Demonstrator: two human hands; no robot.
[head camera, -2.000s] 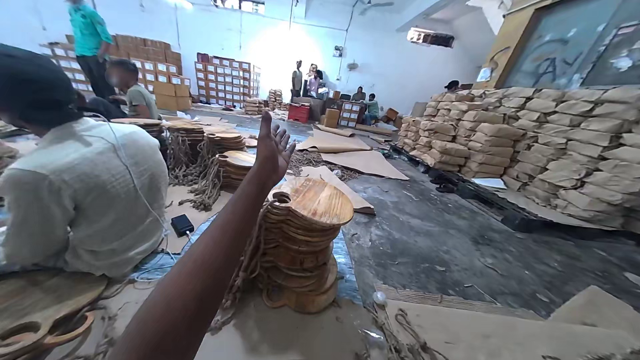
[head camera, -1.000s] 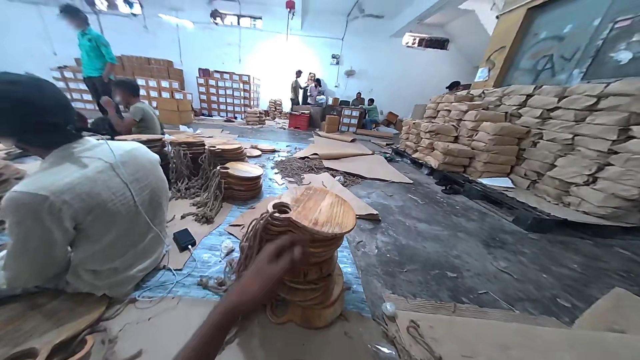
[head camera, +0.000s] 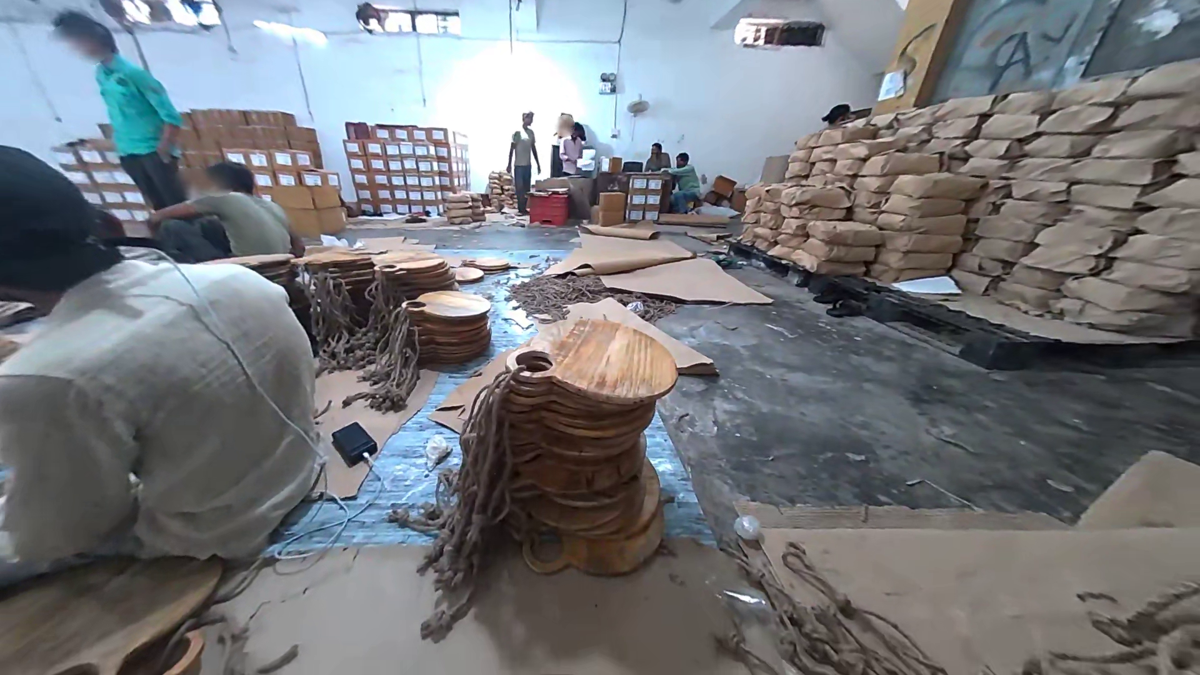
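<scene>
Neither my left hand nor my right hand shows in the head view now. A tall stack of round wooden boards with ring handles (head camera: 600, 412) stands on brown cardboard and a blue sheet near the middle. Knotted rope loops (head camera: 483, 478) hang down its left side. Part of another wooden board (head camera: 103, 609) lies at the bottom left. More rope (head camera: 825, 609) is strewn over the cardboard at the bottom right. Further back on the left, shorter board stacks (head camera: 450, 328) stand with ropes hanging beside them.
A seated person in a pale shirt (head camera: 159, 403) is close on the left. A black power bank (head camera: 353, 442) with a white cable lies beside them. Paper-wrapped packages (head camera: 1078, 216) are piled on a dark pallet (head camera: 994, 342) at right. Several people and stacked cartons (head camera: 408, 169) stand farther back.
A bare hand and forearm, first raised beside the stack, then lowered over its front, has gone out of view. The board stack stands where it was.
</scene>
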